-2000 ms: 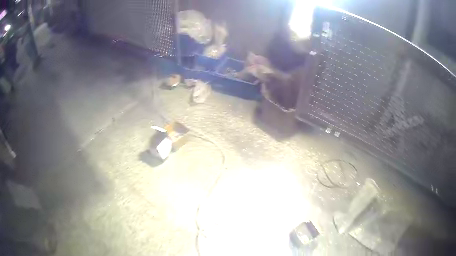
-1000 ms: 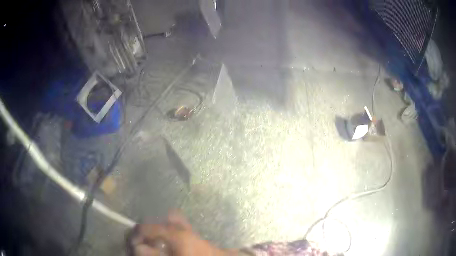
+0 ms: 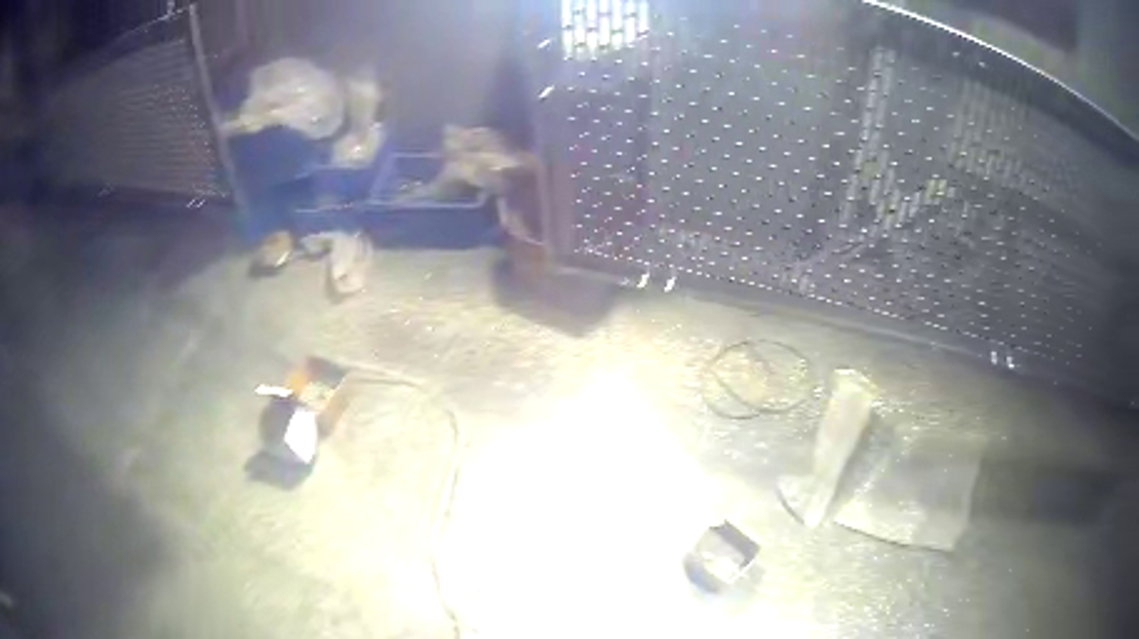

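Neither of my hands is in the picture. Nearest in front of me on the floor is a small open box (image 3: 721, 556), dark with pale contents. To its right lies a pale flat sheet (image 3: 918, 493) with a pale rolled or folded piece (image 3: 839, 443) at its left side. At the left stands another small open box (image 3: 300, 418) with white and orange-brown flaps. A bright glare washes out the floor between the two boxes.
A large perforated sheet (image 3: 774, 162) stands along the back right, another mesh panel (image 3: 138, 112) at the back left. Between them are blue crates (image 3: 431, 222) with pale bags (image 3: 294, 97). A thin cable (image 3: 450, 481) runs across the floor; a loop of wire (image 3: 759, 378) lies at the right.
One second ago a hand was shut around a long pale rod, with hanging plates beyond; none of these shows now. The view has swung to the perforated sheets and blue crates.
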